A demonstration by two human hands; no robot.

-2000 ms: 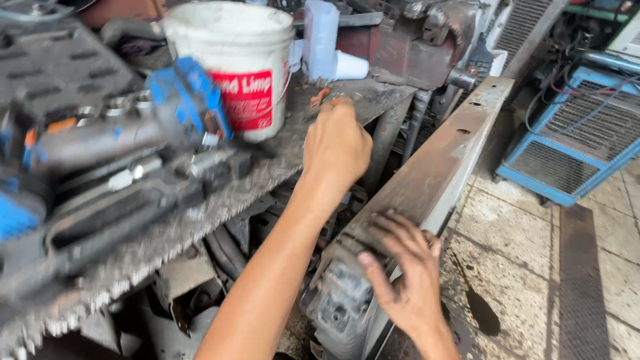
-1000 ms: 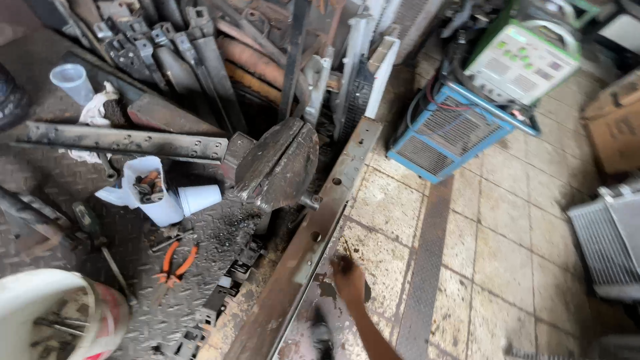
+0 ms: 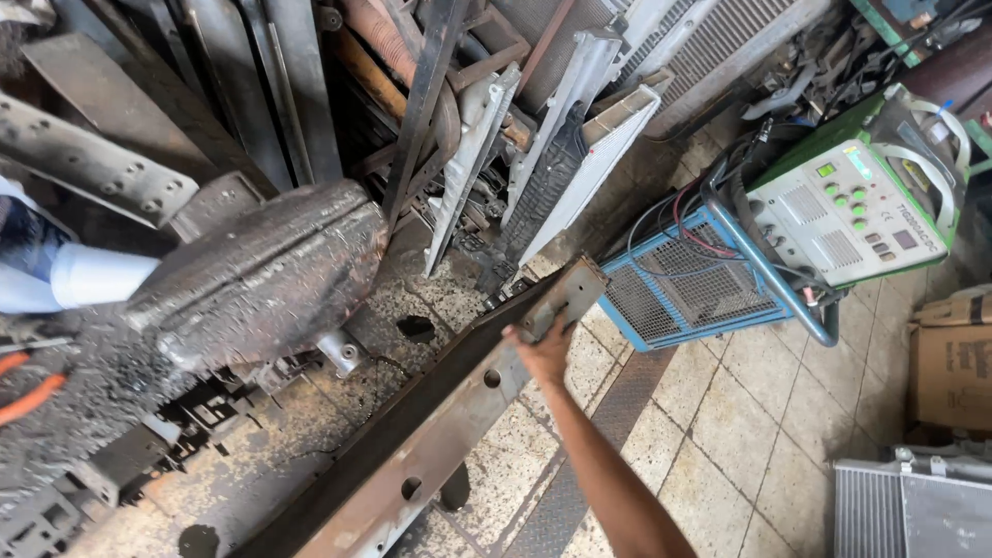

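A long metal channel [image 3: 457, 403] with round holes runs diagonally from the bottom edge up to the middle of the head view. Near its far end my right hand [image 3: 546, 349] grips the channel's edge, thumb on the near side and fingers over the flange. My left hand is out of view. Left of the channel, a bench vise [image 3: 271, 271] with worn jaws stands at the bench edge, and orange-handled pliers [image 3: 31, 395] lie on the bench beside it.
A blue wire-mesh cart [image 3: 690, 279] holding a green and grey TIG welder [image 3: 852, 201] stands beyond the channel's end. Radiators [image 3: 597, 170] and metal bars lean behind. A cardboard box [image 3: 953, 364] and another radiator [image 3: 914, 504] sit at the right. White cups [image 3: 101, 275] are at the left.
Two seconds ago both hands were by the channel near the bench; the left hand has since left view. The channel has swung away from the vise, with my right hand near its far end. The view has shifted.
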